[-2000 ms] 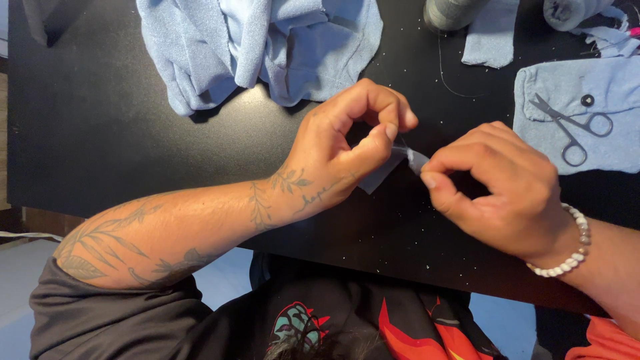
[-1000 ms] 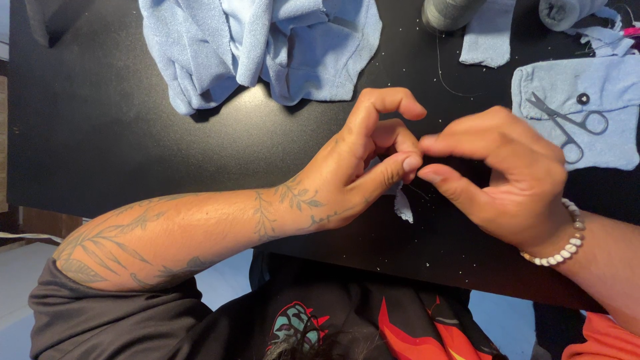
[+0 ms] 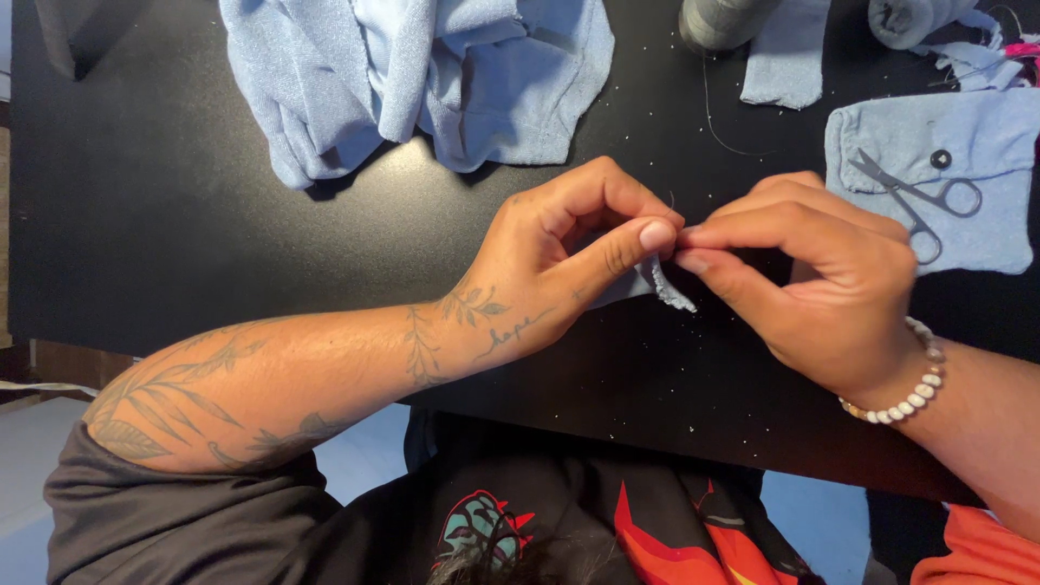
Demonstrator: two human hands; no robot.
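My left hand point(image 3: 561, 252) pinches a small piece of light blue fabric point(image 3: 670, 288) between thumb and forefinger, and its stitched edge hangs below the thumb. A fine thread end sticks up by the forefinger. My right hand point(image 3: 804, 268) meets the left fingertips with thumb and forefinger pressed close together; whether a needle or thread lies between them is too small to tell. Small metal scissors point(image 3: 910, 199), blades slightly apart, rest beside a black button point(image 3: 940, 158) on a light blue fabric pouch point(image 3: 1003, 227), to the right of my right hand.
A heap of light blue fabric point(image 3: 520, 106) lies at the table's far side. A grey thread spool point(image 3: 723, 20) stands near a folded blue strip point(image 3: 786, 61), with a loose thread below it. At the far right are a pale roll point(image 3: 906, 20) and fabric scraps point(image 3: 979, 65). Lint specks dot the black table point(image 3: 203, 236).
The small fabric was stretched between both hands two seconds ago; now it hangs from my left hand. My left forefinger, raised a second ago, has come down to the thumb.
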